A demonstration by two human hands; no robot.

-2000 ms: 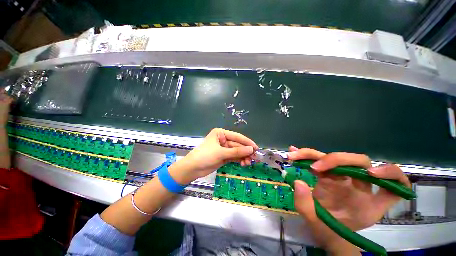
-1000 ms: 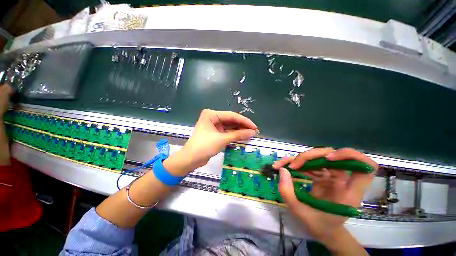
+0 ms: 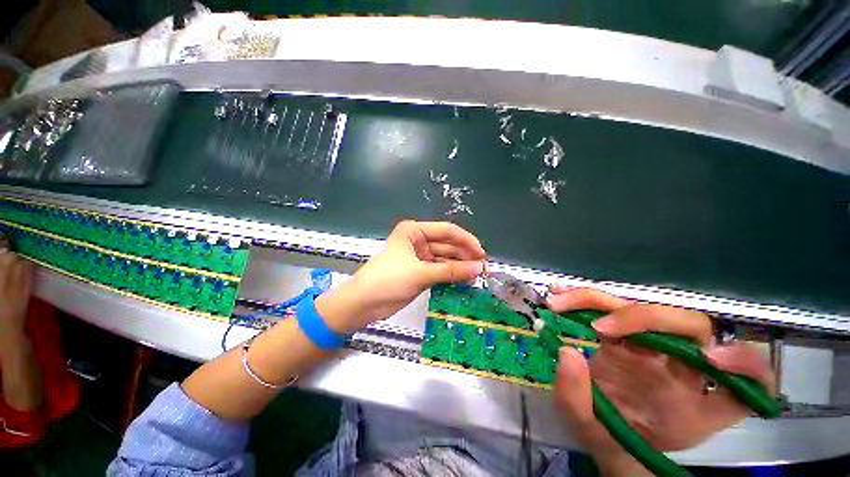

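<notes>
My left hand (image 3: pixel 424 261) wears a blue wrist strap (image 3: pixel 317 321) and pinches a tiny leaded component (image 3: pixel 483 273) at its fingertips. My right hand (image 3: pixel 643 373) holds green-handled cutters or pliers (image 3: pixel 527 300), handles spread, with the metal jaws at the component by my left fingertips. Whether the jaws touch or grip it is too small to tell. A green PCB panel (image 3: pixel 475 343) with blue parts lies on the rails below the tool, partly hidden by my right hand.
Loose silvery components (image 3: pixel 455 194) lie on the dark green mat, with lined-up parts (image 3: pixel 270 140) and a plastic bag or tray (image 3: pixel 121 140) to the left. Another PCB panel (image 3: pixel 158 270) sits at left. Another person's hand (image 3: pixel 13 284) and red sleeve show at far left.
The tool has come up from over the panel to my left fingertips, its handles wider apart. My left hand is slightly lower. The other person's hand has moved down to the near edge.
</notes>
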